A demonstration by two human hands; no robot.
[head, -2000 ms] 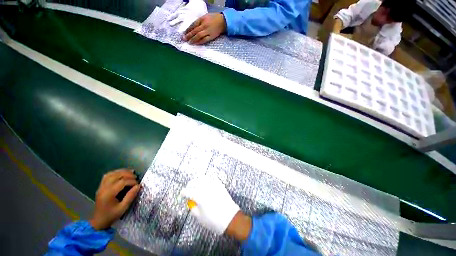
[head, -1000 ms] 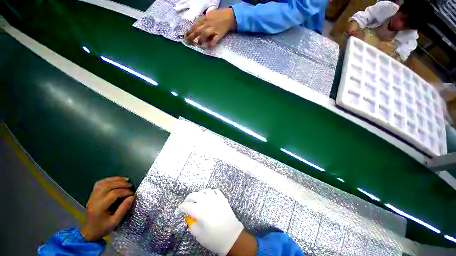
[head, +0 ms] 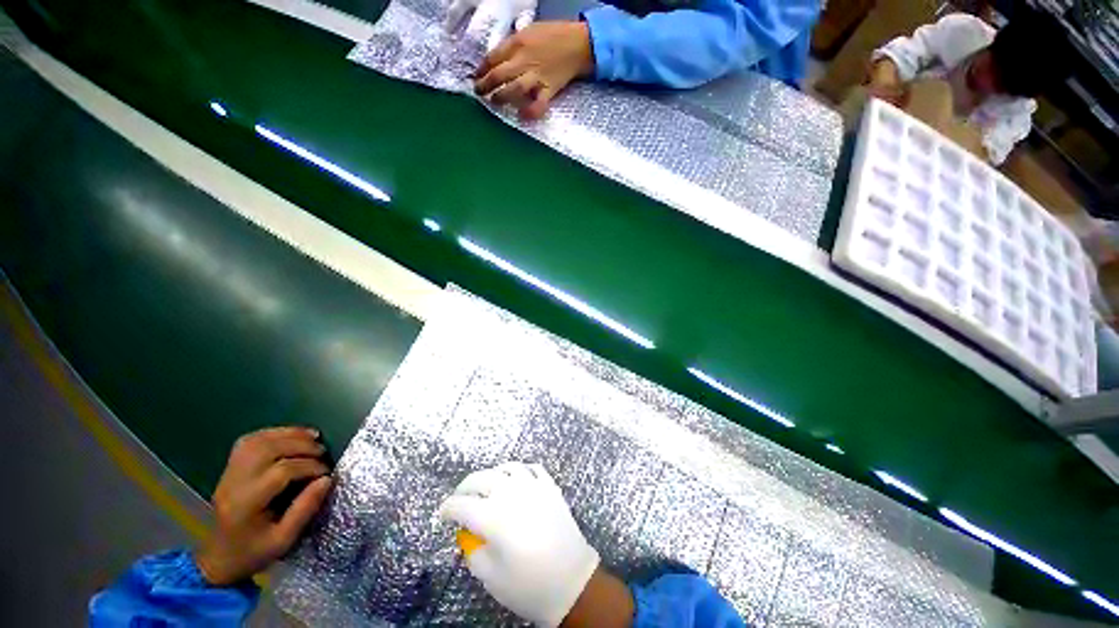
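Observation:
A wide silvery bubble-wrap pouch sheet (head: 638, 491) with straight seam lines lies on the dark green bench in front of me. My left hand (head: 268, 501) is bare, its fingers curled at the sheet's left edge; whether it grips the edge is hidden. My right hand (head: 525, 540), in a white knit glove, rests on the sheet with its fingers curled around a small yellow-orange item (head: 469, 541). Most of that item is hidden in the glove, so its type is unclear.
The green conveyor belt (head: 589, 245) runs beyond the sheet. Across it, a blue-sleeved person handles another bubble sheet (head: 712, 135). A white compartment tray (head: 969, 245) sits at the far right, near a grey frame post (head: 1086, 412). Another person (head: 957, 74) is behind it.
The view has shifted slightly. My left hand has moved a little down the sheet's left edge. My gloved right hand stays around the same spot with the yellow-orange item.

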